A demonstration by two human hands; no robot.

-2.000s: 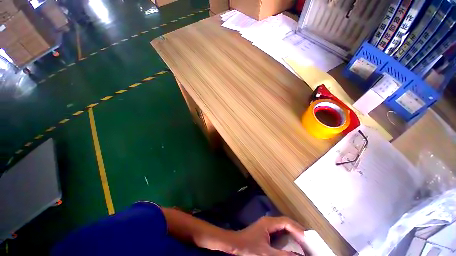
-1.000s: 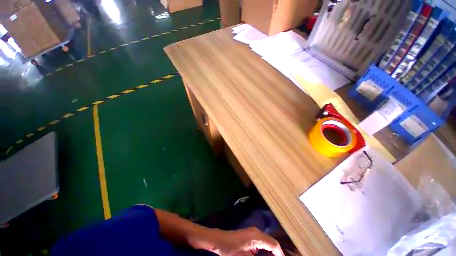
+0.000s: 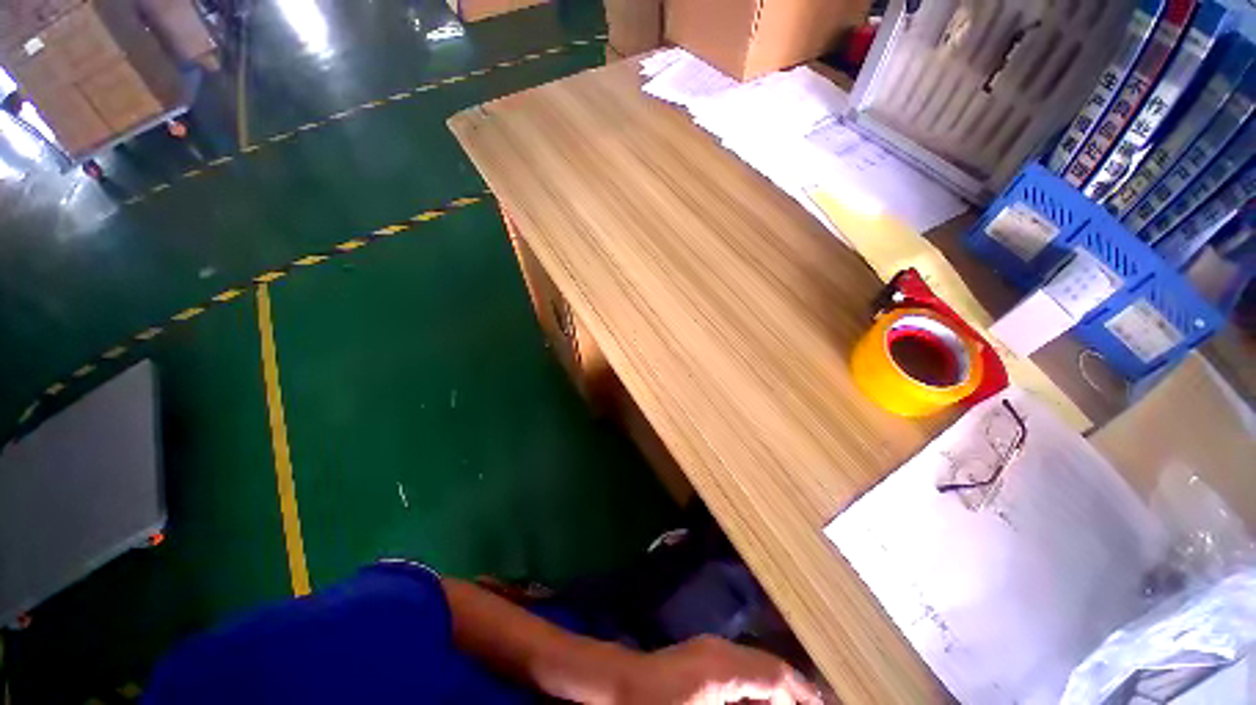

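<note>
My left hand (image 3: 723, 672) is at the bottom edge, beside the near edge of the wood-grain desk (image 3: 661, 276). Its fingertips are cut off by the frame, so I cannot tell whether it holds anything. My bare forearm comes out of a blue sleeve at the lower left. My right hand is out of the picture. A clear plastic bag (image 3: 1171, 647) with white pieces inside lies at the lower right, partly cut off.
On the desk are a paper sheet (image 3: 964, 579) with eyeglasses (image 3: 995, 461), a yellow tape roll (image 3: 909, 369) with a red dispenser, a small white box (image 3: 1036, 324) and a blue plastic bin (image 3: 1143, 296). Brown cartons (image 3: 751, 35) stand at the back. A grey flat trolley (image 3: 83, 482) is on the green floor.
Two seconds ago my left hand was higher, with its fingers curled at a white piece. Now it is lower and that piece does not show. The view has shifted slightly.
</note>
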